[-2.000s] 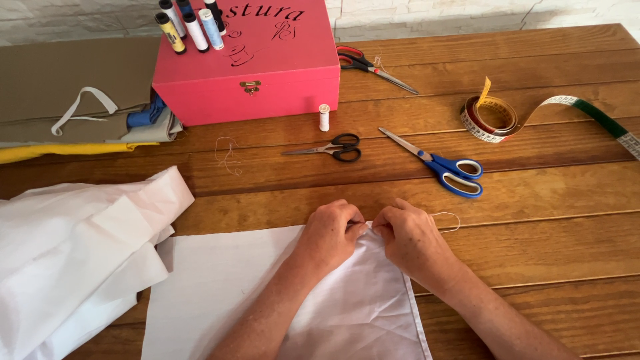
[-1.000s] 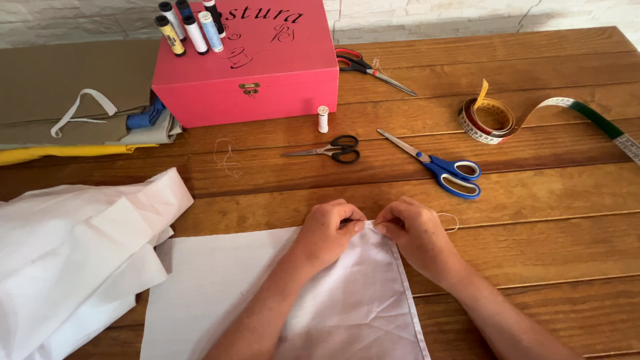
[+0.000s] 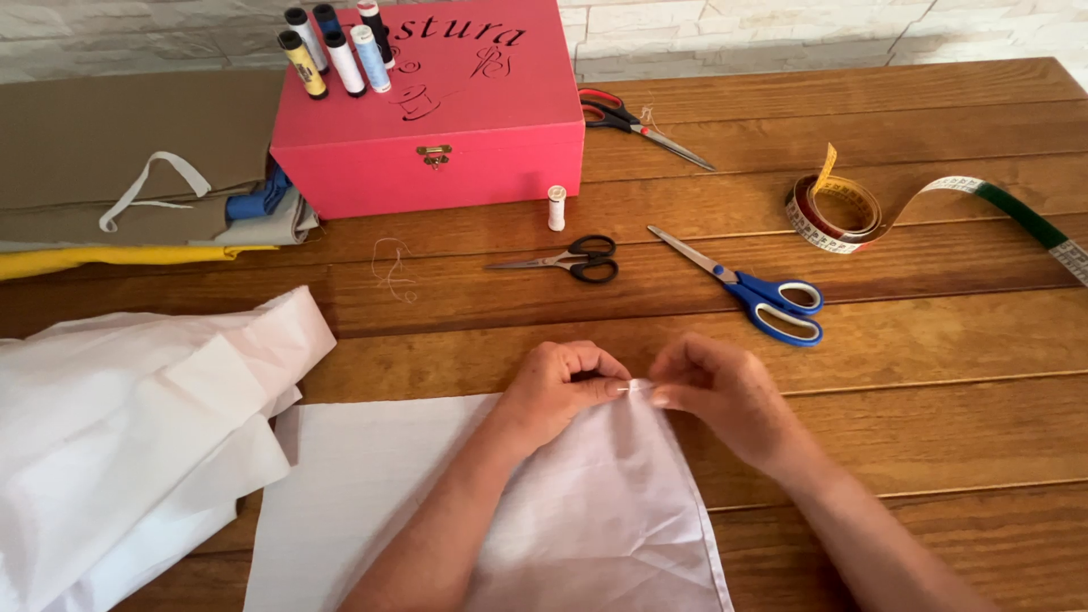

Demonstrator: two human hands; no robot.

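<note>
White cloth (image 3: 612, 501) with a folded edge lies flat at the near middle of the wooden table. My left hand (image 3: 565, 387) pinches its top corner between thumb and forefinger. A thin, pale needle or pin (image 3: 627, 388) shows at those fingertips. Just to the right, my right hand (image 3: 710, 391) has thumb and fingers bent close to the same corner; it is slightly blurred, and whether it grips the cloth or a thread cannot be told. Small black-handled scissors (image 3: 586, 259), blue-handled scissors (image 3: 756, 293) and a white thread spool (image 3: 557, 208) are beyond my hands.
Bunched white fabric (image 3: 110, 425) lies at the left. Behind are a pink box (image 3: 433, 178) with several thread spools (image 3: 348, 64) on top, folded fabrics (image 3: 102, 119), red-and-black scissors (image 3: 633, 123) and a partly coiled tape measure (image 3: 833, 217). A loose thread (image 3: 393, 272) lies near the box.
My right hand has drawn slightly away from my left at the cloth corner, and a thin pale needle or pin now shows there. The left hand stays at the corner.
</note>
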